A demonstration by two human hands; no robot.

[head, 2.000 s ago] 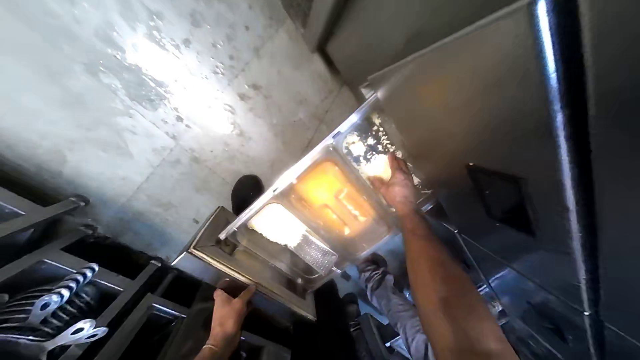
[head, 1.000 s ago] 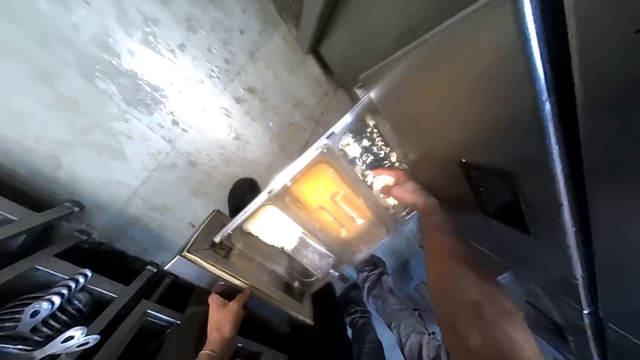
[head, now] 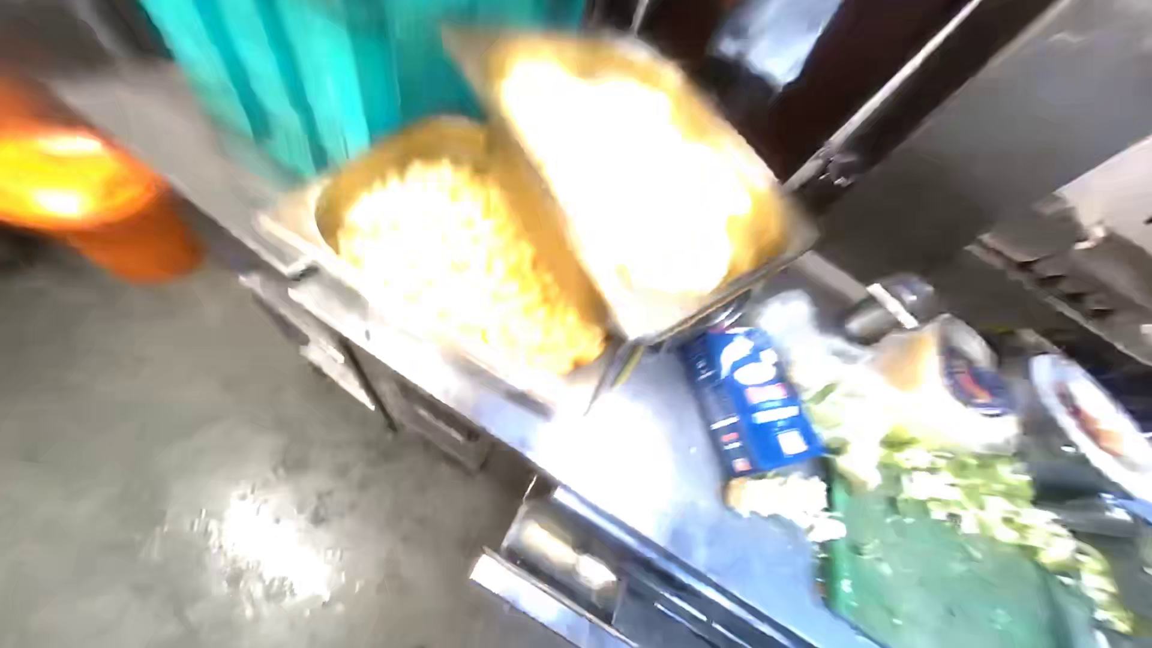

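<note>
Neither my left hand nor my right hand shows in the head view now, which is blurred. Two deep metal pans stand side by side on a steel counter. One pan [head: 270,220] holds pale yellow food pieces [head: 459,270]; the other pan [head: 796,238] is filled with food washed out by glare [head: 630,180]. Right of them lies a blue printed box [head: 756,396]. Chopped pale pieces [head: 783,499] sit below the box, beside a green cutting board [head: 936,567] with chopped green and white vegetables [head: 981,495] along its upper edge.
An orange tub [head: 117,207] stands on the floor at the left. A metal drawer [head: 558,558] juts out under the counter edge [head: 666,540]. Teal corrugated material [head: 297,72] is behind the pans. A white oval dish [head: 1089,414] is at the far right.
The view has swung widely to another part of the counter. Both hands, seen earlier at a drawer and at a container of white bits, are out of view.
</note>
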